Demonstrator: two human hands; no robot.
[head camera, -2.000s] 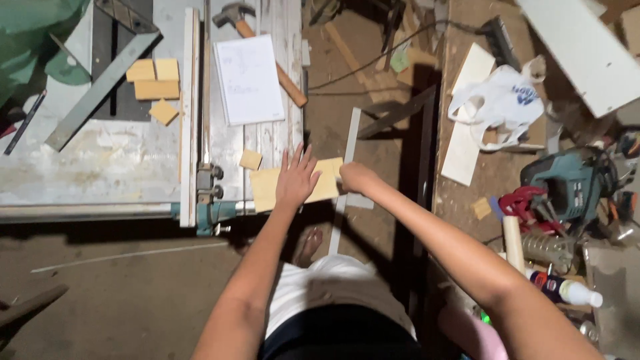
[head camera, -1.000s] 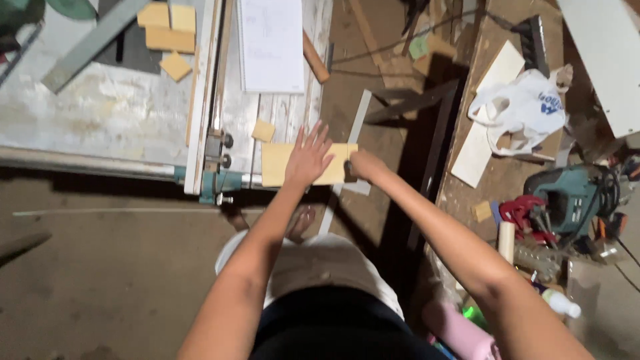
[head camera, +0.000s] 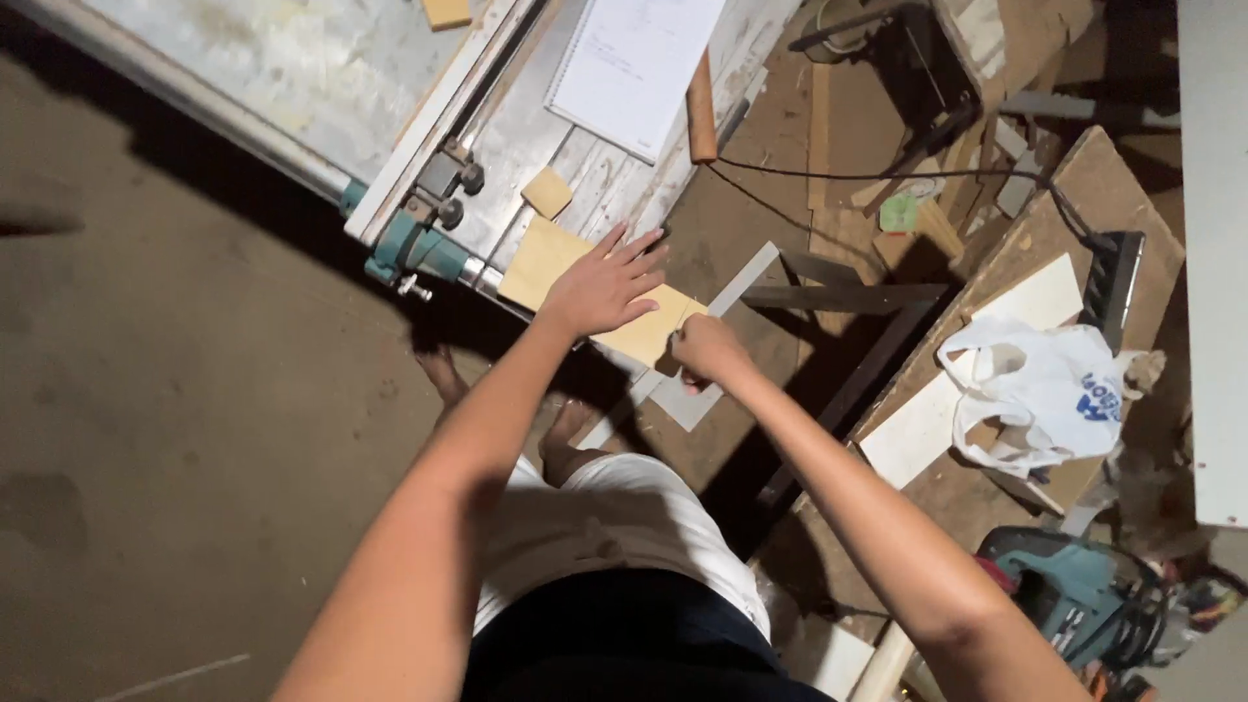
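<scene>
A flat yellowish wooden board (head camera: 534, 261) lies across the near end of the table saw's side table. My left hand (head camera: 606, 283) rests on it palm down with the fingers spread. At the board's right end is my right hand (head camera: 707, 349), closed in a fist; what is inside the fist is hidden. A thin line crosses the board just beside that fist. Above the board's left part lies a small yellowish wood piece (head camera: 547, 193). A spiral notebook (head camera: 634, 73) with writing lies farther up, next to a wooden hammer handle (head camera: 701, 112).
The saw's fence (head camera: 439, 127) and its teal rail clamp (head camera: 414, 249) stand left of the board. On the right, a wooden bench (head camera: 1102, 185) carries a white plastic bag (head camera: 1048, 390), white boards and a power strip (head camera: 1114, 283). A teal power tool (head camera: 1068, 595) sits lower right. A black cable crosses the floor.
The view has turned and shifted. My left hand stays spread on the board and my right fist stays at its right end.
</scene>
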